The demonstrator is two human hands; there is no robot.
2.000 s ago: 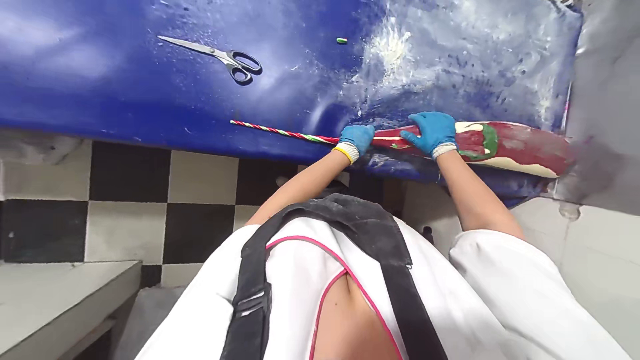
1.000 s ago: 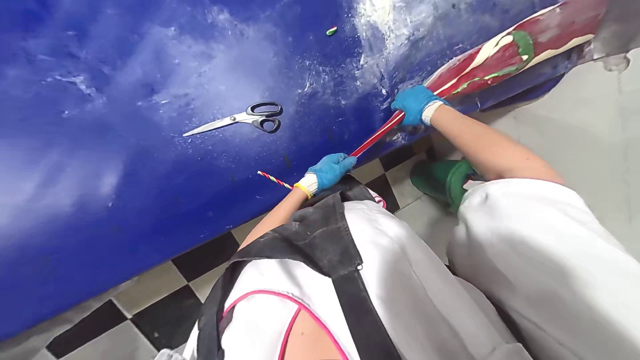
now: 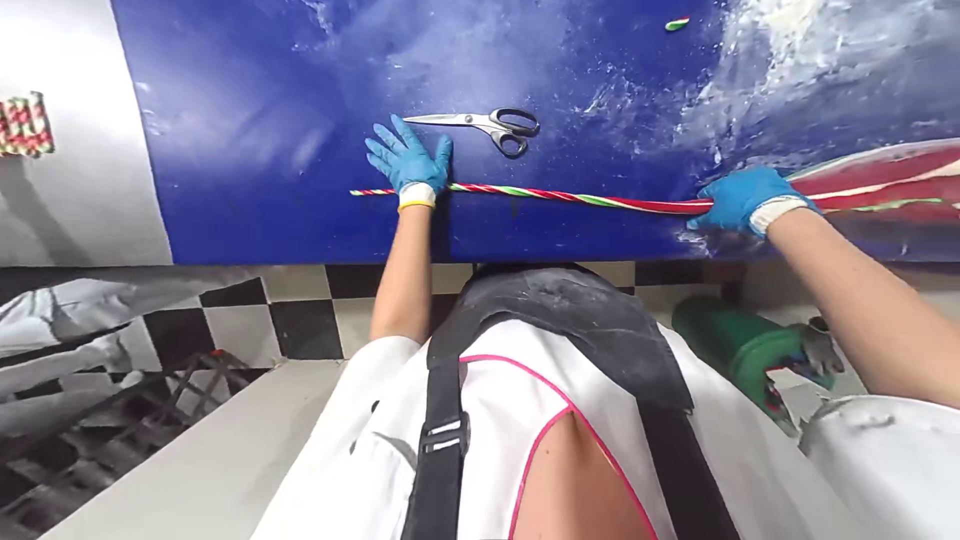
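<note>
A twisted rope of red, white and green candy (image 3: 551,195) lies across the blue table mat, thin at its left end and widening to the thick striped candy mass (image 3: 877,184) at the far right. My left hand (image 3: 412,161), in a blue glove, lies flat over the thin part with its fingers spread. My right hand (image 3: 746,201), gloved too, is closed around the rope where it thickens. Scissors (image 3: 480,124) with black handles lie just beyond my left hand, blades pointing left.
A small green, white and red candy piece (image 3: 676,24) lies at the far side of the blue mat (image 3: 300,225). Short striped sticks (image 3: 26,126) are on the pale surface at the left. Below the table's near edge are a green bin (image 3: 739,345) and a white surface (image 3: 202,450).
The candy rope has become longer and now lies along the mat. My left hand has opened from its grip on the rope and moved left, away from my right hand. The view has shifted.
</note>
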